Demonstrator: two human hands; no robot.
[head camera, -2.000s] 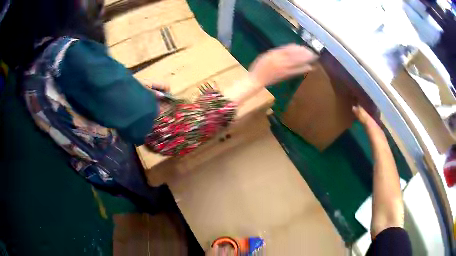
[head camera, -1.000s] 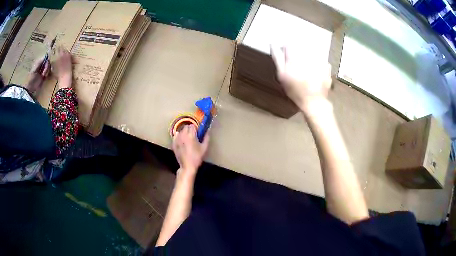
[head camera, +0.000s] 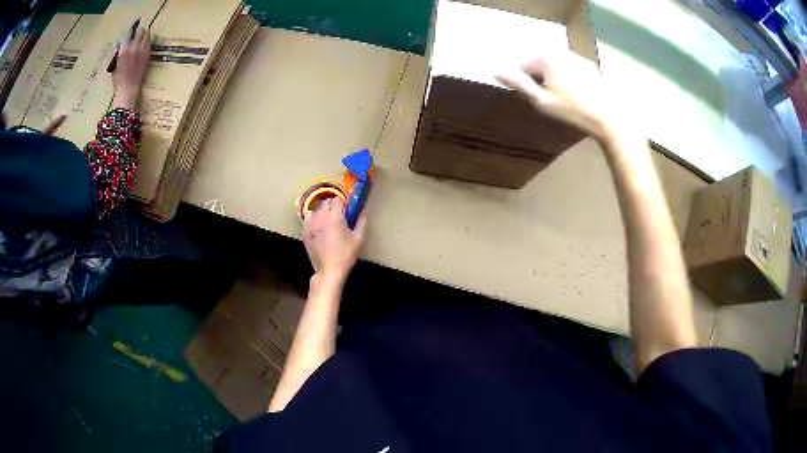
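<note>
The tape dispenser, blue and orange with a tape roll, lies on the cardboard-covered bench. My left hand grips it at the roll end. A brown carton stands open at the back of the bench, with a bright white surface inside. My right hand is over the carton's near right side, fingers bent and slightly blurred; I cannot tell if it holds anything.
A smaller closed carton stands at the right end. Flattened cartons are stacked at the left, where a neighbour's hand holds a dark stick. A pale board lies behind. A brown sheet is below the bench.
The view has swung from the neighbour's side to the bench. In the last second my right hand's fingers have bent over the carton. The neighbour's hand has moved up the stack.
</note>
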